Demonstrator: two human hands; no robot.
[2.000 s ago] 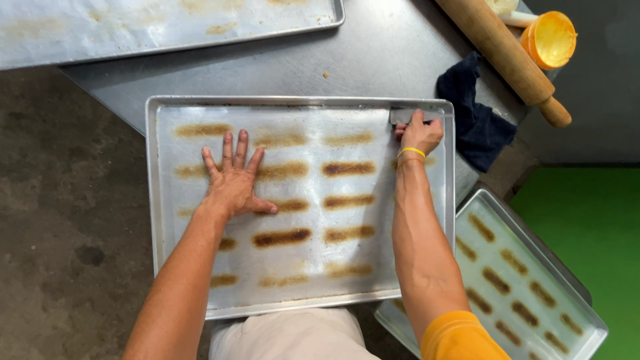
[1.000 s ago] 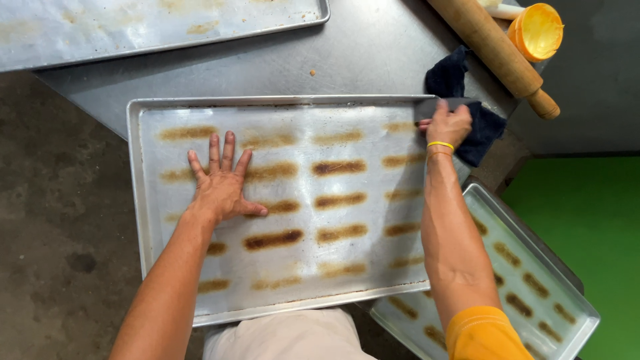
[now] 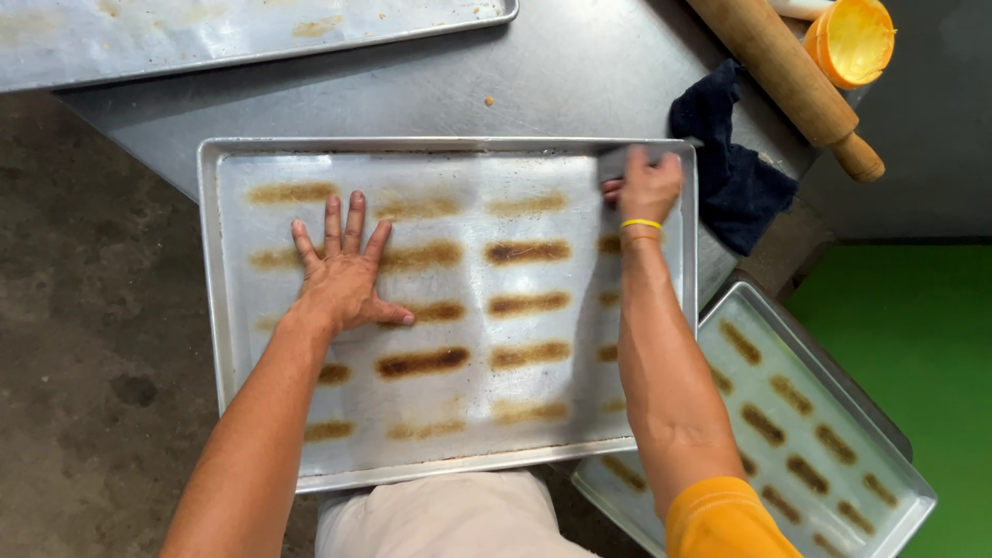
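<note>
A metal baking tray (image 3: 531,177) with rows of brown baked-on marks lies across the table's edge, its near side at my lap. My left hand (image 3: 341,275) rests spread on the tray's floor, left of the middle, palm down, holding nothing. At the tray's far right corner, my right hand (image 3: 647,186), with a yellow band at the wrist, grips a flat grey scraper (image 3: 614,164); the hand is slightly blurred. The fingers partly hide the scraper, and my right forearm covers part of the right column of marks.
Another baking tray (image 3: 256,58) lies at the far left of the steel table (image 3: 434,97). A dark blue cloth (image 3: 725,167), a wooden rolling pin (image 3: 783,70) and an orange tub (image 3: 852,43) are at the right. A stained tray (image 3: 806,434) sits lower right, beside a green surface (image 3: 930,325).
My right hand has shifted slightly along the tray's far right corner with the scraper still in it. My left hand stays spread on the tray.
</note>
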